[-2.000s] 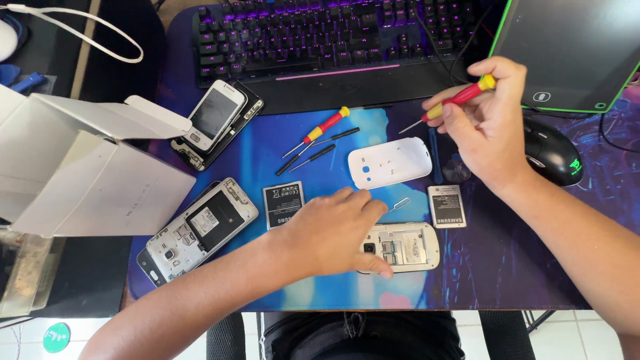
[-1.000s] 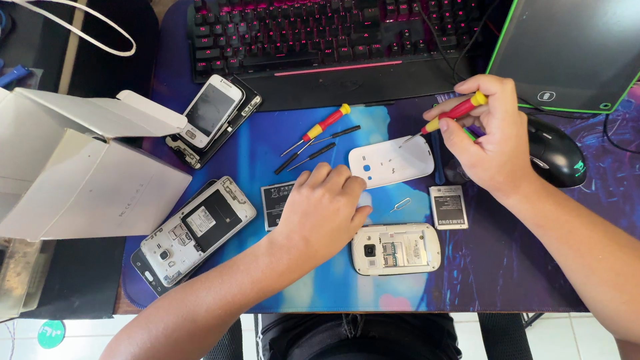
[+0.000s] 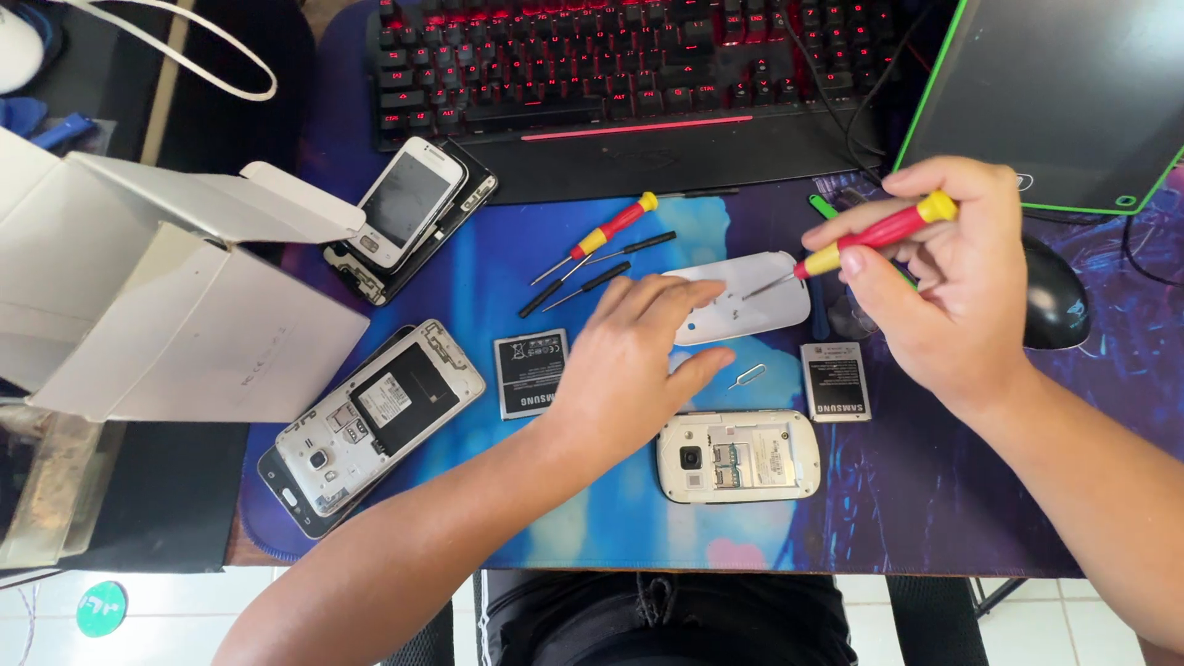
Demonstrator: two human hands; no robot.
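Observation:
My right hand (image 3: 943, 277) grips a red and yellow screwdriver (image 3: 869, 236), its tip over the white phone back cover (image 3: 777, 301), where several tiny screws (image 3: 735, 313) lie. Fingers apart, my left hand (image 3: 638, 361) reaches to the cover's left end; whether it touches is unclear. Below the cover, an opened white phone (image 3: 777, 458) lies back up with its battery bay bare. A SIM ejector pin (image 3: 749, 375) is between them. One Samsung battery (image 3: 835, 381) lies to the right, another (image 3: 529, 370) left of my left hand. A second red and yellow screwdriver (image 3: 615, 227) rests beside several thin black-handled drivers (image 3: 606, 277).
An opened phone (image 3: 370, 421) lies at left, below a white phone (image 3: 407, 203) on a dark phone part. An open white box (image 3: 213, 305) stands far left. Behind are a lit keyboard (image 3: 592, 74) and a green-edged tablet (image 3: 1045, 102); a black mouse (image 3: 1054, 296) is at right.
My left hand has left the opened white phone and moved up toward the back cover. The screwdriver in my right hand now points over the cover, after being right of it.

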